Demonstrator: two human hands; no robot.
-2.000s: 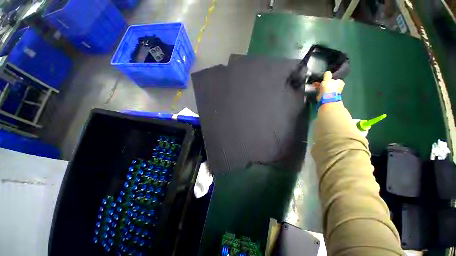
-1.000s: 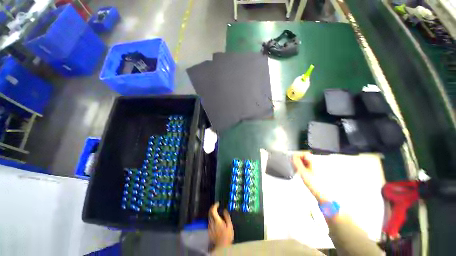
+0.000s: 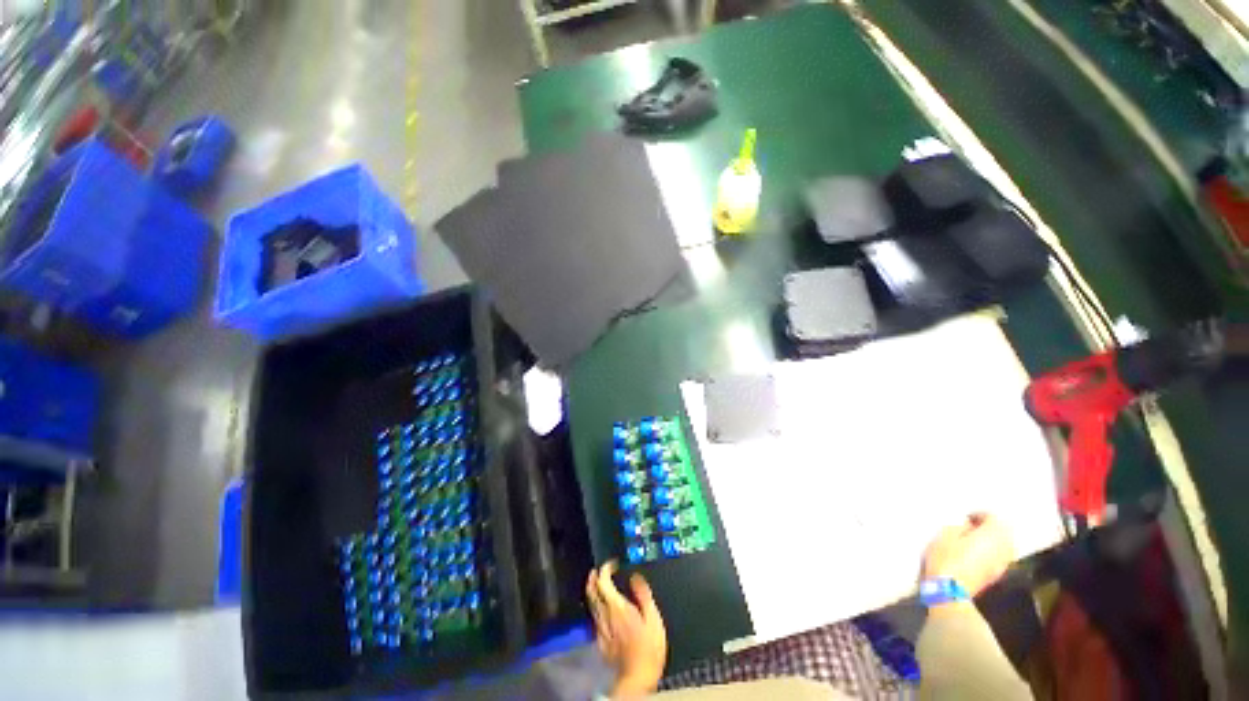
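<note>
A green PCB panel with two rows of blue components (image 3: 658, 489) lies on the green bench mat, left of the white board (image 3: 877, 479). My left hand (image 3: 629, 627) is just below the panel, fingers apart and holding nothing that shows. My right hand (image 3: 970, 552) rests at the white board's front edge; its fingers are partly bent and slightly blurred, with no object seen in it. A dark square plate (image 3: 741, 408) lies on the board's upper left corner. The red heat gun (image 3: 1089, 418) lies at the board's right side.
The black tray (image 3: 295, 452) with rows of boards stands left. Black sheets (image 3: 569, 240), a squeeze bottle (image 3: 738, 195) and a black strap (image 3: 670, 102) lie farther back. Several black square plates (image 3: 830, 304) lie behind the white board. A blue crate (image 3: 384, 253) stands on the floor.
The black strap, held by my right hand earlier, lies on the bench. My right hand has left the square plate and moved right and nearer. The view has shifted.
</note>
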